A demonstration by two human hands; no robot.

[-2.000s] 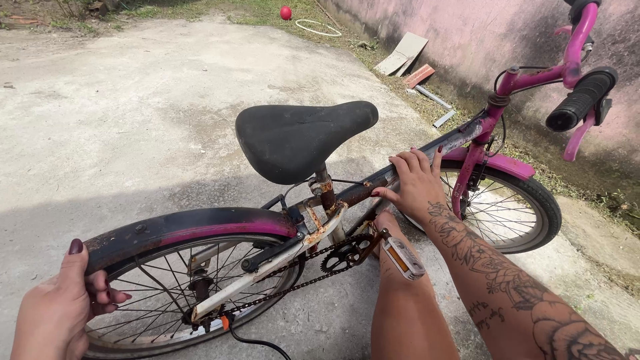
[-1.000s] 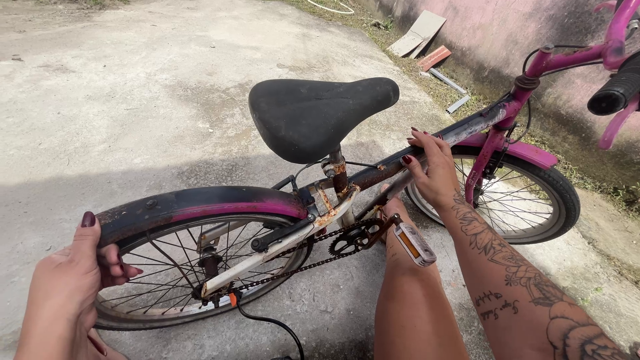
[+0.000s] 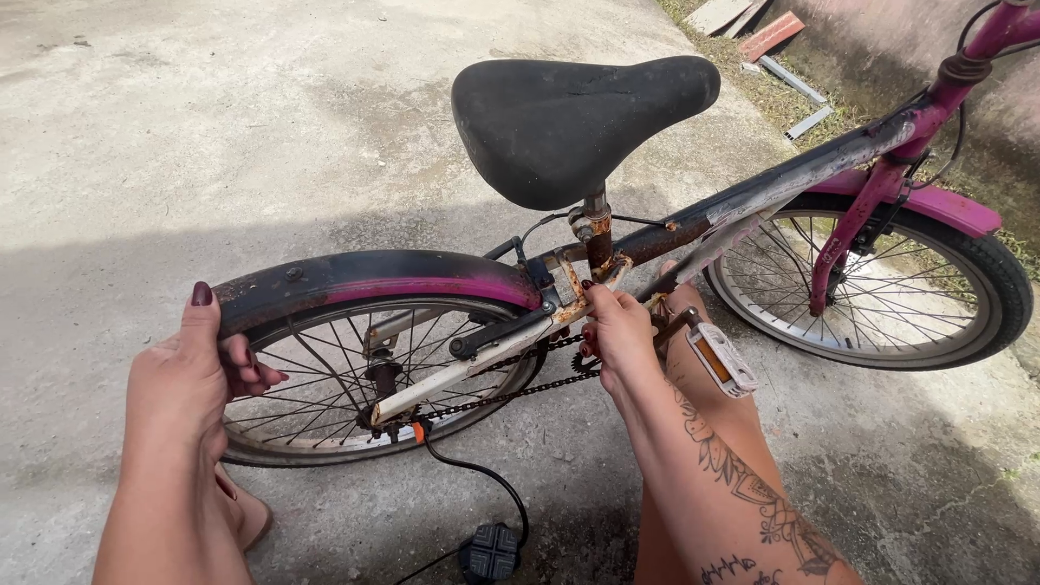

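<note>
A bicycle with a rusty frame stands across the view, its black saddle above the middle. My left hand grips the back end of the black and pink rear fender, thumb on top. Lower on the frame, my right hand holds the white, rust-marked tube just below the seat post; its lower fingers are partly hidden. Under that hand runs the chain, and the pedal is to its right. A black hose with an orange end reaches the rear wheel.
A black foot pump or similar device lies on the concrete ground at the bottom. My legs and a foot are beside the bicycle. Metal pieces, a reddish slab and boards lie by the wall.
My right hand has left the top tube and moved back and down to the frame by the seat post. My left hand remains on the rear fender. The view has tilted down.
</note>
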